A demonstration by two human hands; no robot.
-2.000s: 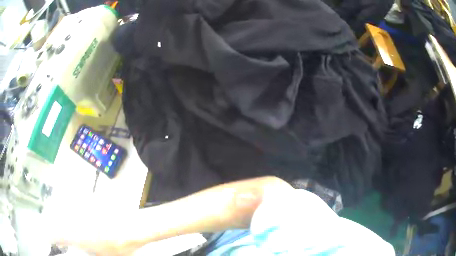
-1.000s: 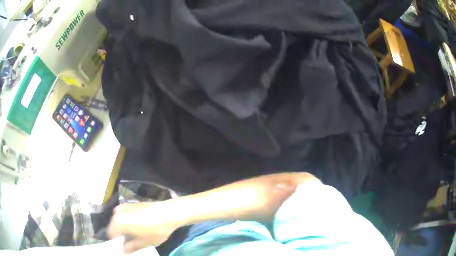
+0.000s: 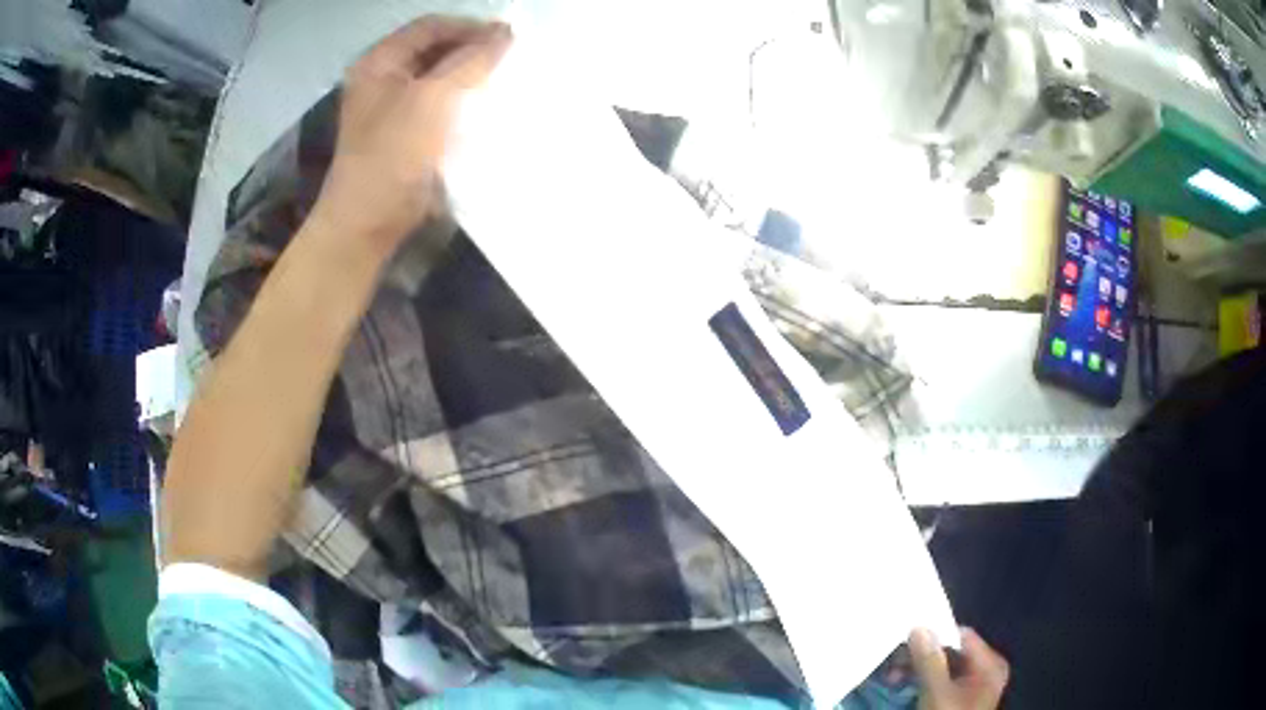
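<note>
A white strip [image 3: 653, 347] with a small dark brand label [image 3: 760, 369] runs diagonally across the plaid garment [image 3: 514, 472]. My left hand [image 3: 396, 125] grips the strip's upper left end with fingers bent over it. My right hand [image 3: 958, 673] pinches the strip's lower right end at the bottom edge of the picture. The plaid lies in folds on the table and over my lap, below and beside the strip. The strip's upper end fades into the lamp's glare.
The white sewing machine head [image 3: 958, 70] is at the upper right, with a green control panel [image 3: 1180, 174]. A lit smartphone [image 3: 1090, 294] lies beside it. A ruler strip [image 3: 1014, 441] runs along the table's front edge. Black fabric [image 3: 1194, 513] is at the right.
The view has swung left from the black fabric to the plaid and machine. Both hands now hold the white strip; before, one forearm reached left towards the plaid.
</note>
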